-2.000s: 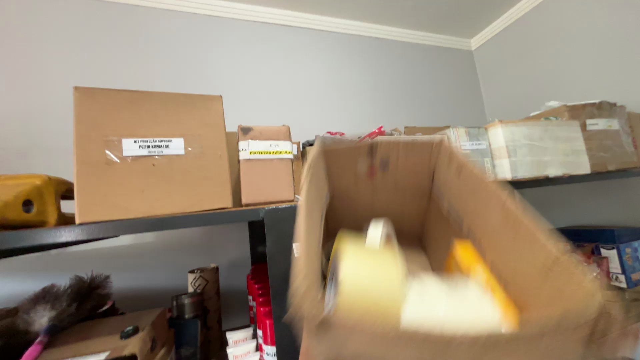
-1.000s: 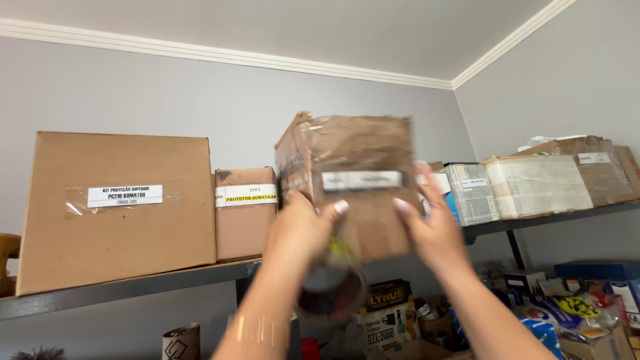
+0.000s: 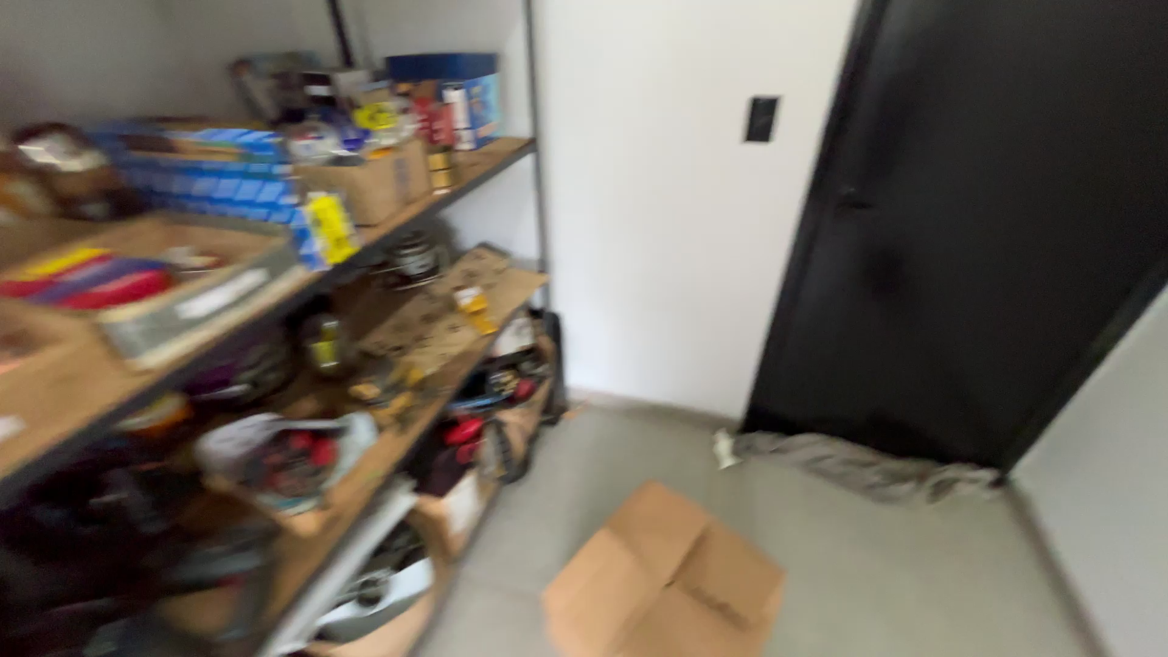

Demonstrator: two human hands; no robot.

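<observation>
Neither my left hand nor my right hand shows in the head view, so what they hold or touch is hidden. Low in the picture, right of the shelving, a brown cardboard box (image 3: pixel 666 579) sits on the floor with its top flaps folded down. At the left, a blurred blue patterned box (image 3: pixel 214 182) and an open cardboard tray (image 3: pixel 196 292) with red, yellow and purple items stand on the upper shelf. A cardboard box (image 3: pixel 365 182) filled with small packages is farther along that shelf.
Shelving with a dark metal edge (image 3: pixel 401 224) runs along the left, its lower levels loaded with bins and parts. A black door (image 3: pixel 949 228) closes off the far side, with a crumpled grey cloth (image 3: pixel 849 461) at its foot. A dark switch plate (image 3: pixel 762 119) is on the white wall.
Both hands, on a taped cardboard box at the upper shelf one second ago, are out of view, and so is that box. The view has swung right and down to the door and floor.
</observation>
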